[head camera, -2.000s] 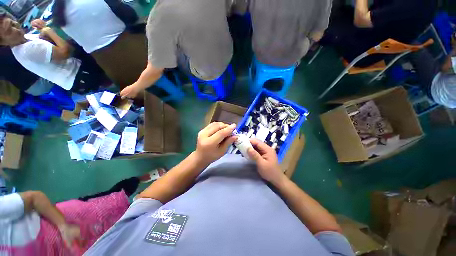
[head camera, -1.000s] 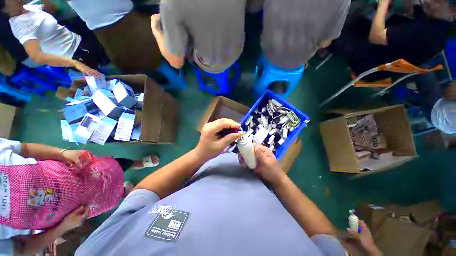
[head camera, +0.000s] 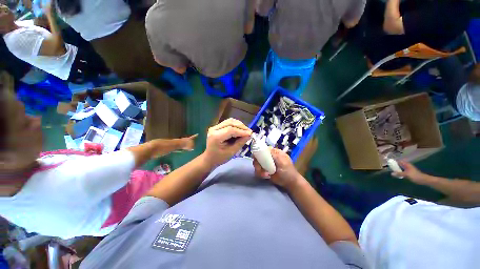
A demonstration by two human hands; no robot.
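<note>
A white rounded handheld unit is held in my right hand, its rounded end pointing down toward my lap. My left hand is at the unit's upper end, thumb and forefinger pinched together; whether they grip a small part cannot be told. The blue tote lies just beyond my hands, full of white-and-black units. A white paper slip lies on the units.
An empty-looking carton is beside the tote. A carton of blue-and-white boxes stands left, a carton with loose pieces right. People are close on both sides; one hand holds a white unit. Blue stools stand ahead.
The unit in my right hand has turned more upright than two seconds ago. The left neighbour has leaned in, arm stretched toward me. A person in white has appeared at right.
</note>
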